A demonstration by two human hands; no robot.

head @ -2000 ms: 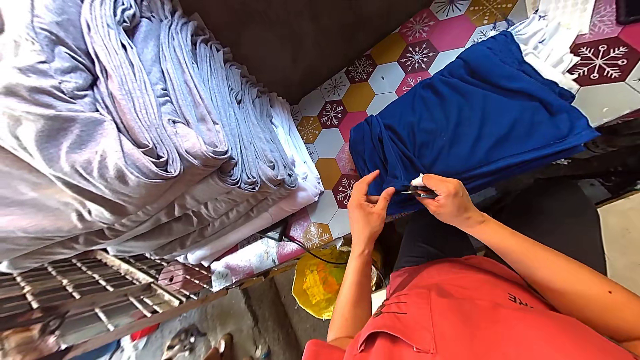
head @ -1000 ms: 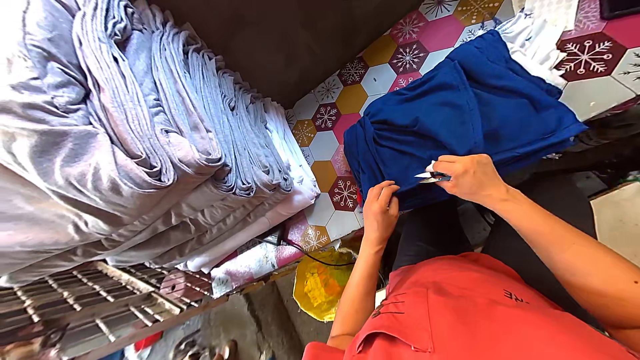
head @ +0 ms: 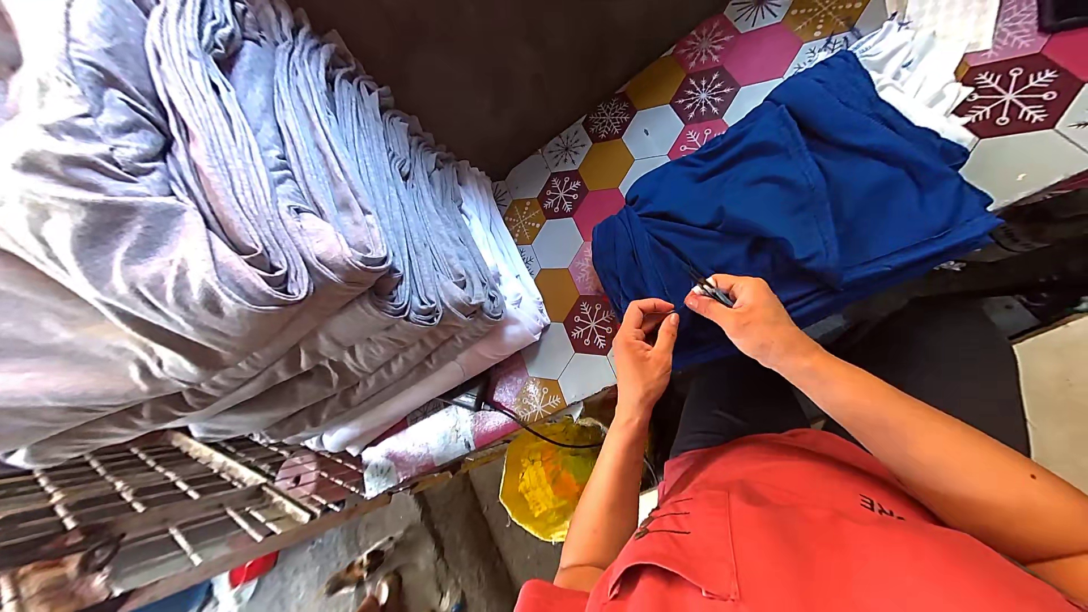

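Blue fabric (head: 765,195), folded in layers, lies on the patterned tabletop and hangs over its near edge at my lap. My right hand (head: 744,319) holds a small dark pair of thread snips (head: 712,289), their blades pointing up and left over the cloth. Just left of it, my left hand (head: 646,344) pinches thumb and forefinger together at the fabric's lower left edge; what lies between the fingertips is too small to tell. The fingertips of both hands are close together.
A tall stack of grey folded garments (head: 255,280) fills the left. White cloth (head: 914,76) lies behind the blue fabric on the hexagon-patterned tabletop (head: 557,340). A yellow container (head: 548,480) and a black cable (head: 544,435) are below the table edge, beside a metal grille (head: 170,484).
The snips have turned from pointing left to pointing up and left. My right hand has come lower, closer to my left hand, whose thumb and forefinger are now pinched together.
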